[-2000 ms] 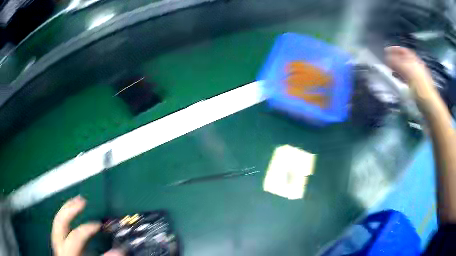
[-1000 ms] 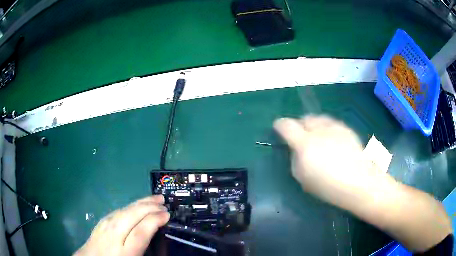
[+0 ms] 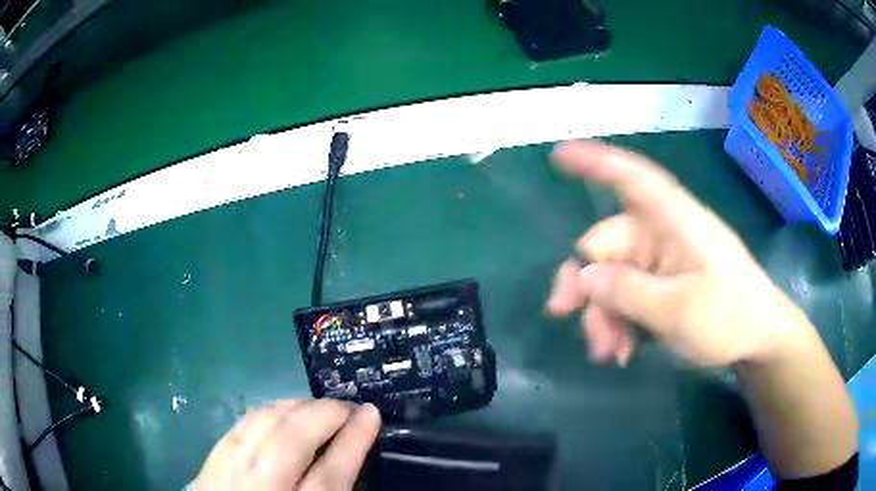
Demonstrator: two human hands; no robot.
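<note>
The black circuit board (image 3: pixel 399 360) sits face up in its black housing, with a small coloured wire bundle at its upper left corner. A thick black cable (image 3: pixel 327 221) runs from the housing up to the white strip. The glossy black screen panel (image 3: pixel 461 465) lies below the board, cut off by the bottom edge. My left hand (image 3: pixel 298 446) grips the panel's upper left corner, close to the housing's lower edge. My right hand (image 3: pixel 672 278) is raised right of the board, forefinger extended, thumb near the other fingers. A dark spot shows between them; whether it is a held tool is unclear.
A blue basket (image 3: pixel 742 153) of orange rubber bands (image 3: pixel 788 125) stands at the upper right. A black unit (image 3: pixel 557 29) lies beyond the white strip (image 3: pixel 413 134), another (image 3: pixel 32 134) at far left. Thin black cables (image 3: pixel 58 427) lie at the left edge.
The board is tilted slightly and sits a little higher in view. The screen panel has shifted right. My right hand has opened its forefinger outward. The cream paper no longer shows.
</note>
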